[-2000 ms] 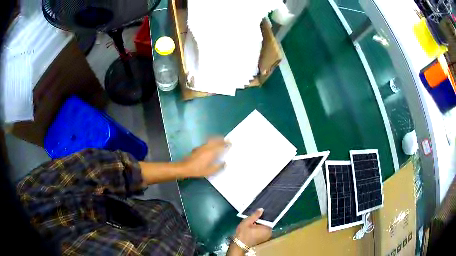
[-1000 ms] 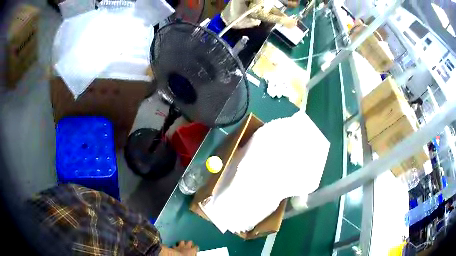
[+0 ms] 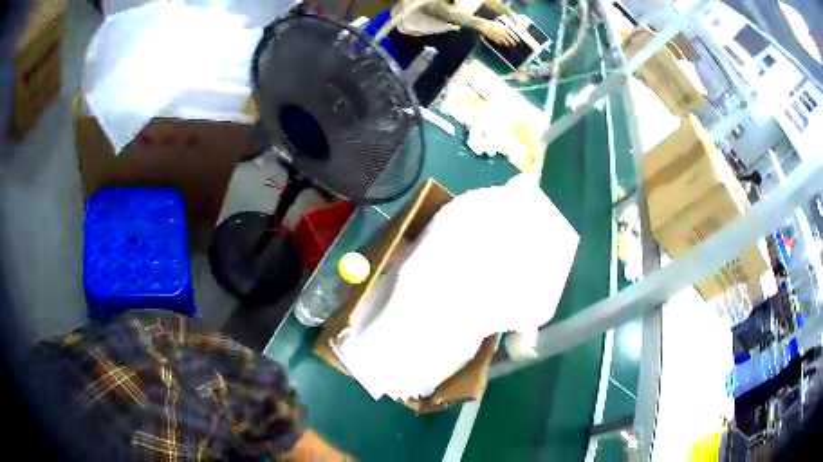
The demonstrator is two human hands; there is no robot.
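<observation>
A pile of white foam sheets [image 3: 469, 271] stands in an open brown carton [image 3: 460, 388] on the green bench [image 3: 379, 424]. The top sheets lean out over the carton's sides. My left sleeve is at the bottom left, and a bit of bare forearm reaches the bottom edge. My left hand itself is cut off below the picture, so what it holds is hidden. My right hand is out of the picture. No solar panel shows near me.
A water bottle [image 3: 320, 300] with a yellow cap stands beside the carton. A black fan [image 3: 338, 108], red crate [image 3: 322, 230] and blue stool [image 3: 137, 248] stand left. A metal rail [image 3: 632, 316] crosses right. Another person's hand [image 3: 498, 34] is at the far bench end.
The view has swung up and away from the panels and white sheet worked on two seconds ago. My left fingers, visible one second ago at the bottom edge, are now out of view.
</observation>
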